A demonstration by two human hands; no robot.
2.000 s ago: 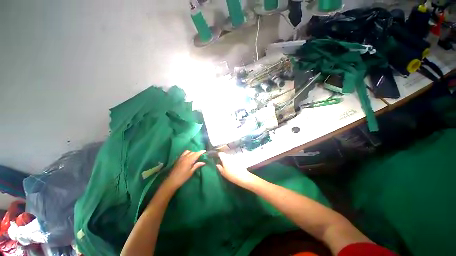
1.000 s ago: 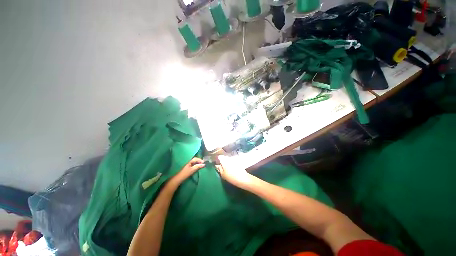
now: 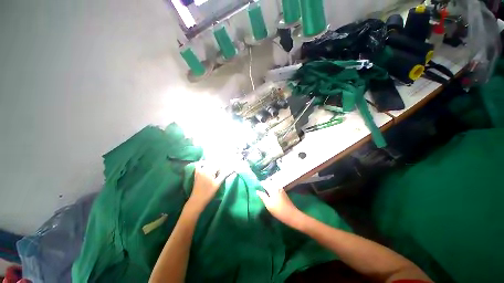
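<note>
A large green cloth [image 3: 237, 232] hangs from the machine's near end down over my lap. My left hand [image 3: 207, 182] holds the cloth beside the machine, its fingertips washed out by glare. My right hand [image 3: 273, 200] grips the cloth's right side near the table edge. The cloth is stretched between both hands. The pale overlock machine [image 3: 265, 124] stands behind them; glare hides its needle area. More green cloth [image 3: 138, 171] heaps at the left, with a small pale label [image 3: 155, 224] on it.
Green thread cones [image 3: 224, 41] stand behind the machine. Green-handled snips [image 3: 326, 124], tangled green strips [image 3: 342, 83], a black plastic bag [image 3: 348, 40] and dark thread cones [image 3: 406, 63] lie on the white table [image 3: 331, 145]. A green mound [image 3: 447, 199] is at right, a greyish bag [image 3: 55, 237] at left.
My hands have moved apart. My left hand is higher and nearer the glare, my right hand further right, with the cloth spread between them. The view has shifted towards the right.
</note>
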